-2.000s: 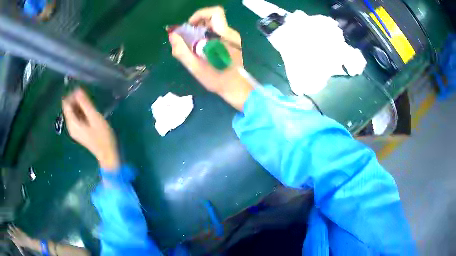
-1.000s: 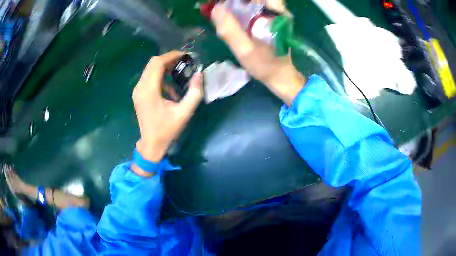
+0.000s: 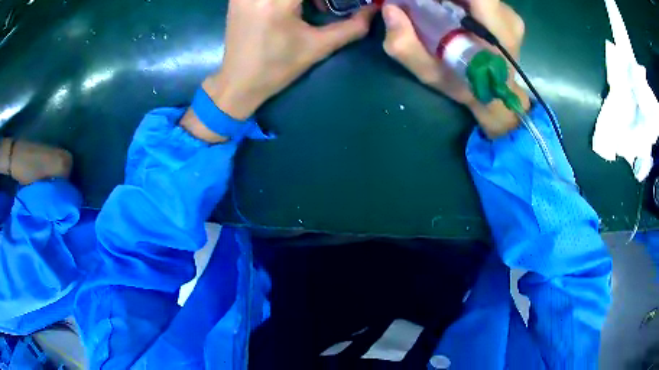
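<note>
My left hand [image 3: 282,47] is at the top centre, wearing a blue wrist strap [image 3: 214,118]. It holds a black watch housing with a silver rim [image 3: 347,5], cut off by the top edge. My right hand [image 3: 462,61] holds the dispensing syringe [image 3: 431,22], a clear pinkish barrel with a red ring and green cap [image 3: 488,76]. The syringe's red front end is beside the housing; the needle tip cannot be made out. A clear air hose [image 3: 535,134] and a thin black cord [image 3: 517,66] run back along my right wrist.
The shiny dark green bench [image 3: 347,173] lies under both hands, its front edge curving below. A white cloth [image 3: 627,108] lies at the far right. Another person's hand [image 3: 40,160] and blue sleeve are at the left edge.
The view has tilted down toward the bench's front edge. My hands have come together, the syringe's front now beside the housing. The small white tissue is out of view.
</note>
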